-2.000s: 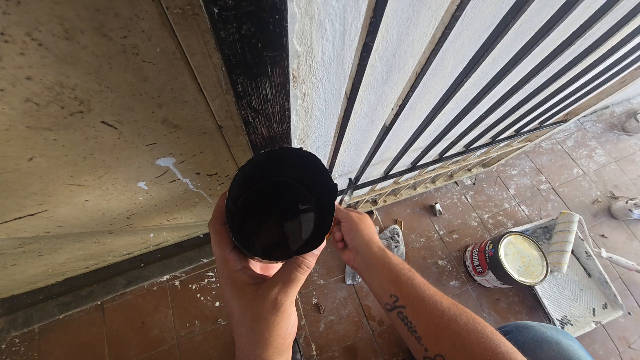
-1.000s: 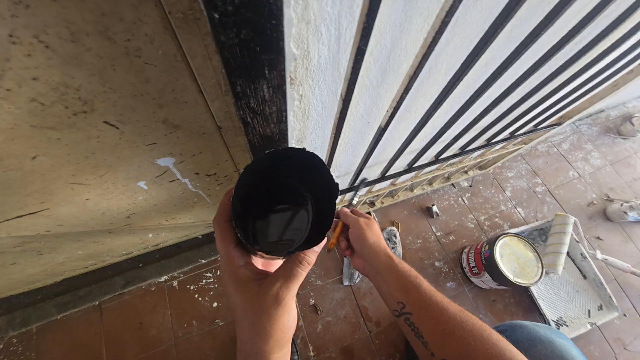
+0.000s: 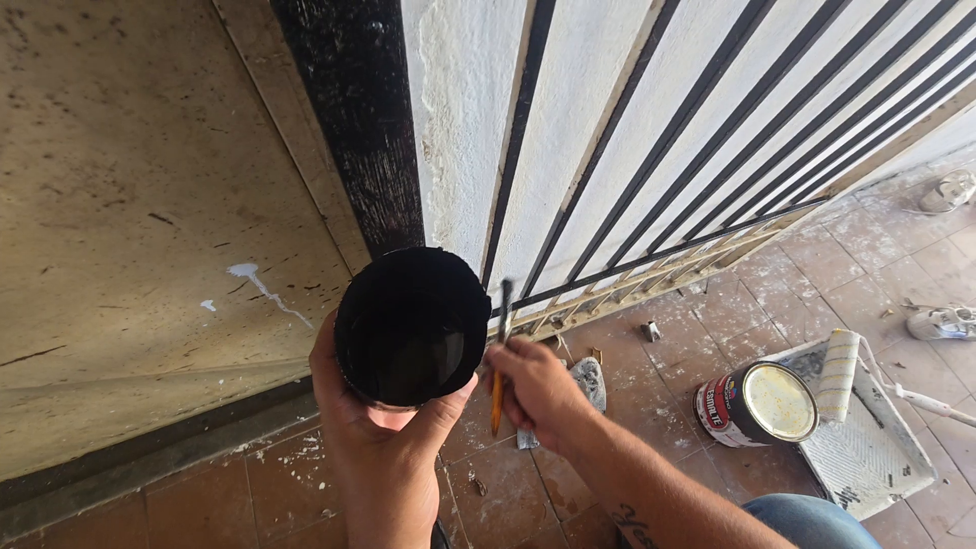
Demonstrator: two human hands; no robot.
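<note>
My left hand (image 3: 385, 442) is wrapped around a round container (image 3: 412, 328) with a black inside and dark, shiny paint at its bottom. Just to its right, my right hand (image 3: 534, 385) grips a thin paintbrush (image 3: 497, 393) by its orange handle, the dark tip pointing up toward the railing. Beyond the hands, black metal bars (image 3: 675, 149) run in front of a white wall, above a cream lower section. A wide black post (image 3: 358, 114) rises behind the container, its paint streaky. The lower part of my left thumb side covers some of the container's outer wall.
A closed enamel paint can (image 3: 779, 402) stands by a paint tray (image 3: 877, 457) with a roller (image 3: 837, 374) on it, at the right. A stained beige panel (image 3: 152, 191) fills the left. Paint specks mark the tiled floor (image 3: 488, 488). Whitish shoes (image 3: 942, 322) lie at the far right.
The paintbrush, mostly hidden behind the container two seconds ago, now shows from tip to handle end beside it. My right hand stays close to the container, which my left hand still holds.
</note>
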